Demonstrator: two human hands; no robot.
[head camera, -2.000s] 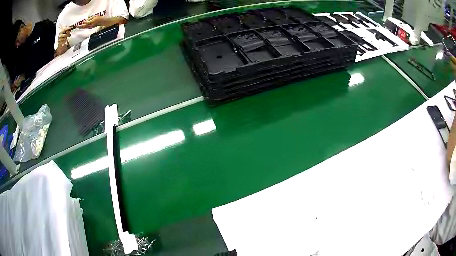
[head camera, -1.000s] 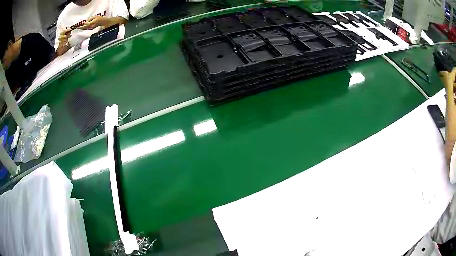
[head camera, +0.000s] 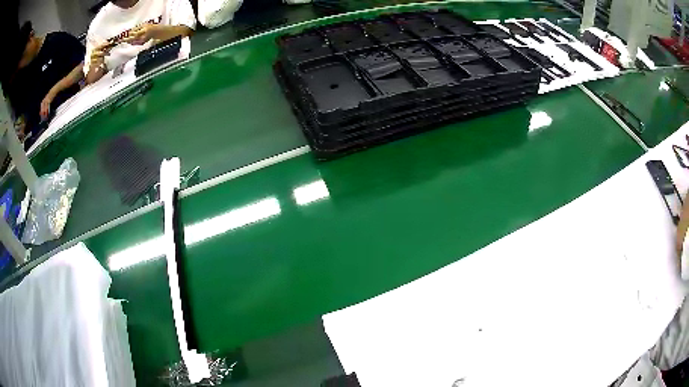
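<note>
Neither of my hands can be made out. A small dark shape (head camera: 340, 380), too cut off to identify, shows at the bottom edge by the corner of the white bench mat (head camera: 498, 302). A faint pale shape also touches the bottom edge on the mat. The mat covers the lower right. A stack of white sheets or trays (head camera: 60, 317) stands at the lower left. Between them a long white strip (head camera: 174, 272) lies across the green surface (head camera: 363, 234), with clear crinkled plastic at its near end.
Stacked black blister trays (head camera: 408, 91) stand at the back centre, beside white slotted pieces (head camera: 566, 57). A dark flat patch (head camera: 128, 166) and clear plastic bag (head camera: 51, 200) are at left. People sit at upper left. Another person's arm and a dark phone-sized piece (head camera: 663, 185) are at right.
The dark shape at the bottom edge shows more. The arm at the right edge has drawn back rightward. The dark-clothed person at upper left has shifted, with an arm now visible.
</note>
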